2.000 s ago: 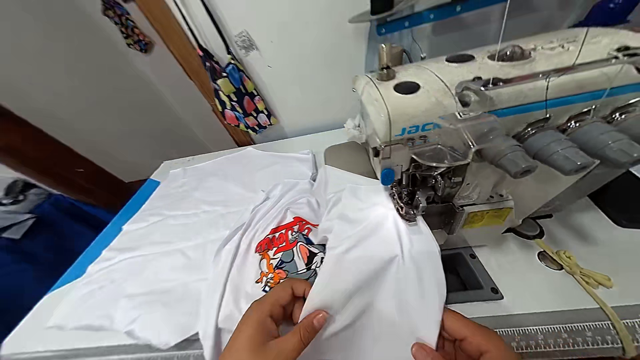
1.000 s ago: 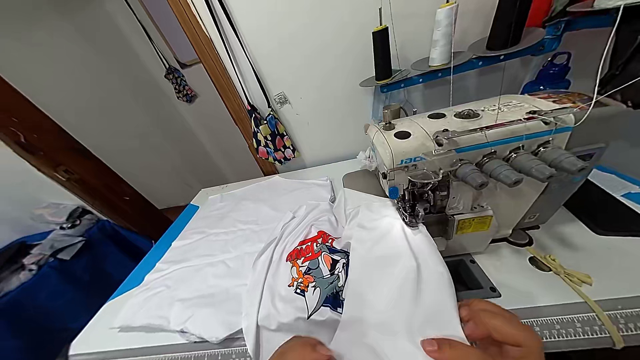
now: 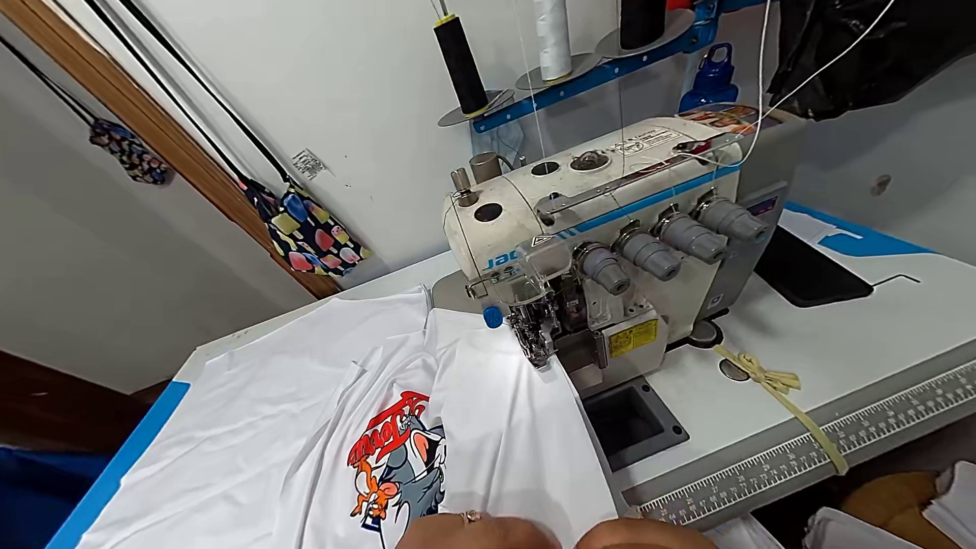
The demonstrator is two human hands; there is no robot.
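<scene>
A white fabric garment [image 3: 252, 412] with a printed cartoon cat and mouse [image 3: 404, 473] lies spread over the left part of the table. Its right edge runs under the presser foot [image 3: 537, 339] of a Jack overlock sewing machine [image 3: 610, 213]. At the bottom edge of the view my left hand [image 3: 476, 532] rests at the fabric, a ring on one finger. Close beside it on the right, my right hand [image 3: 644, 534] is at the fabric's right edge. Both hands are cut off by the frame, so their fingertips and any hold on the cloth are hidden.
Thread cones [image 3: 461, 65] stand on a blue rack behind the machine. A measuring tape [image 3: 770, 465] runs along the table's front edge, with a yellowish tied strip [image 3: 785, 396] across it. Patterned cloth bags [image 3: 313, 232] hang at left. White cloth pieces lie below at right.
My right hand has moved from the fabric's lower right edge to close beside my left hand. The view has shifted, with both hands now mostly out of frame.
</scene>
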